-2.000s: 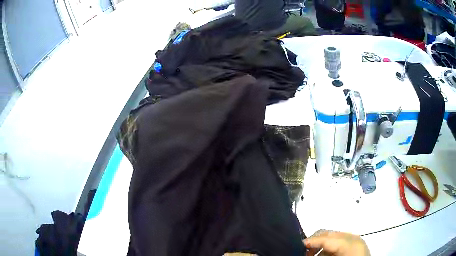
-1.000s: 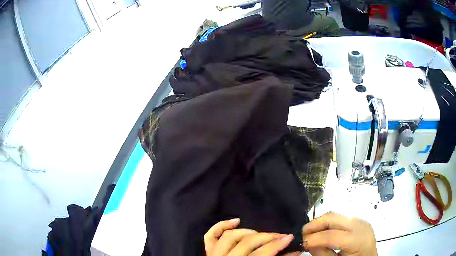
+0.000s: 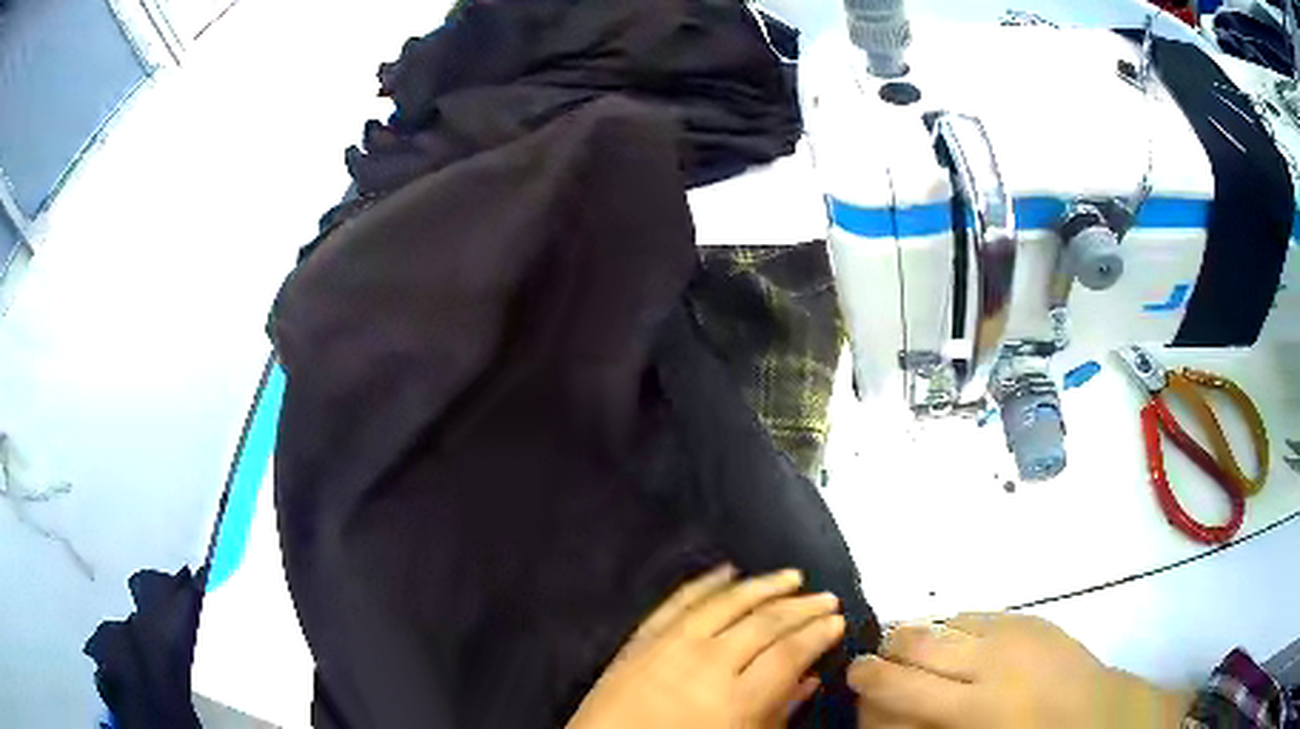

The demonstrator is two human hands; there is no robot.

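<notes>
The black lining (image 3: pixel 471 385) lies over the machine table left of the needle. A strip of plaid cloth (image 3: pixel 781 335) shows between it and the white sewing machine head (image 3: pixel 898 242). My left hand (image 3: pixel 720 648) lies on the lining's lower right part, fingers bent on the cloth. My right hand (image 3: pixel 984 672) is beside it at the lining's right edge, fingertips pinching that edge. The presser foot area (image 3: pixel 941 406) has no cloth under it that I can see. Both hands are cut off by the bottom of the picture.
Scissors with red and orange handles (image 3: pixel 1198 449) lie right of the needle. A pile of black pieces (image 3: pixel 570 71) is behind the lining. More black cloth (image 3: pixel 150 648) hangs at the lower left. A black strip (image 3: pixel 1233 185) wraps the machine arm.
The view has shifted down and closer. My left hand, out of view but for a sliver two seconds ago, has come onto the lining. My right hand stays at the cloth's edge.
</notes>
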